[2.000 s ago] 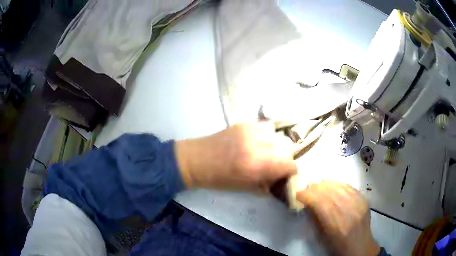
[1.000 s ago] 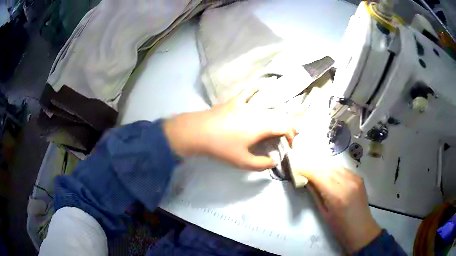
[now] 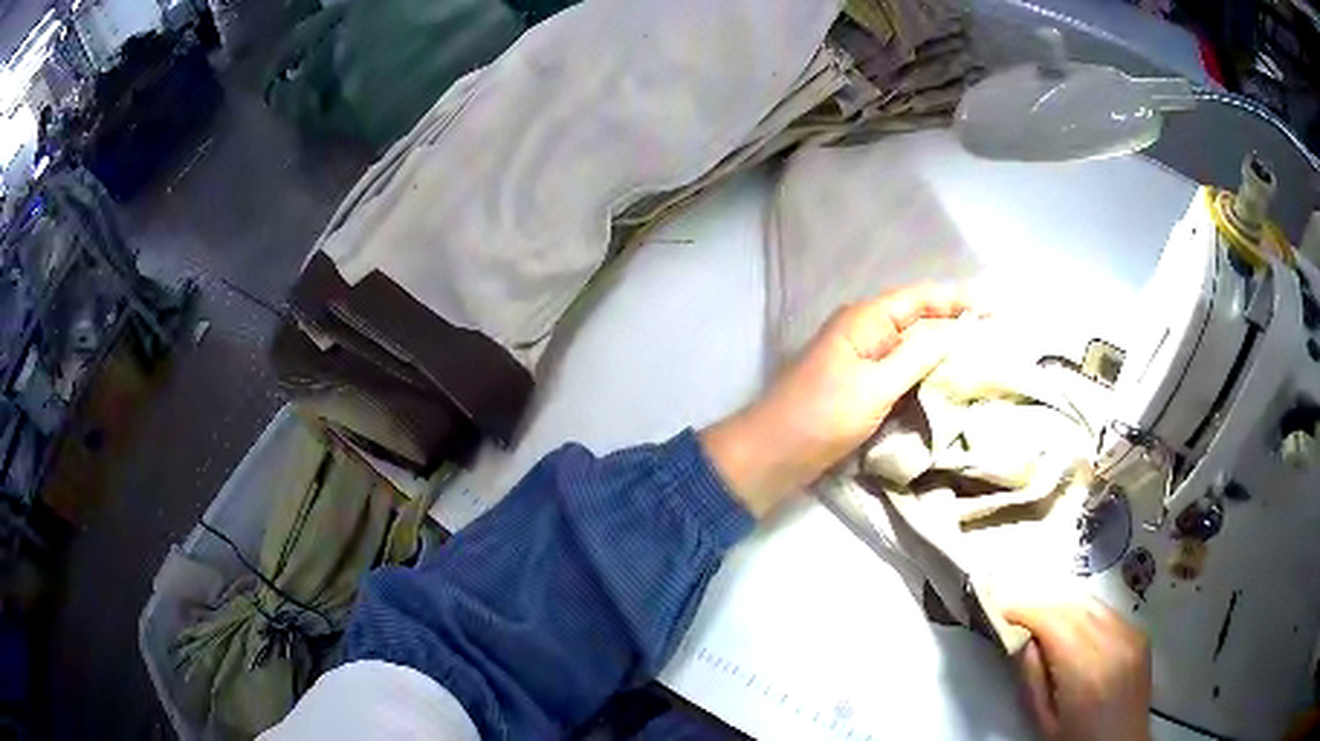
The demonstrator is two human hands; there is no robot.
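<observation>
A beige garment (image 3: 999, 434) with a brown band (image 3: 944, 601) lies bunched on the white table, left of the sewing machine's needle area. My left hand (image 3: 847, 379) holds the garment's upper left part between thumb and fingers. My right hand (image 3: 1079, 659) grips its lower edge beside the brown band, near the table's front. The white sewing machine (image 3: 1194, 391) stands at the right. Its presser foot and needle are hard to make out, and strong glare hides some cloth detail.
A stack of beige pieces (image 3: 536, 159) with brown ends (image 3: 420, 355) lies at the left of the table (image 3: 652, 311). A pale bin (image 3: 181, 601) of olive cloth stands left below it. A translucent lamp-like piece (image 3: 1064, 113) is at the back.
The view has shifted, showing more at the left. My hands have moved apart; the left is now farther up the garment, which is opened out and bunched between them.
</observation>
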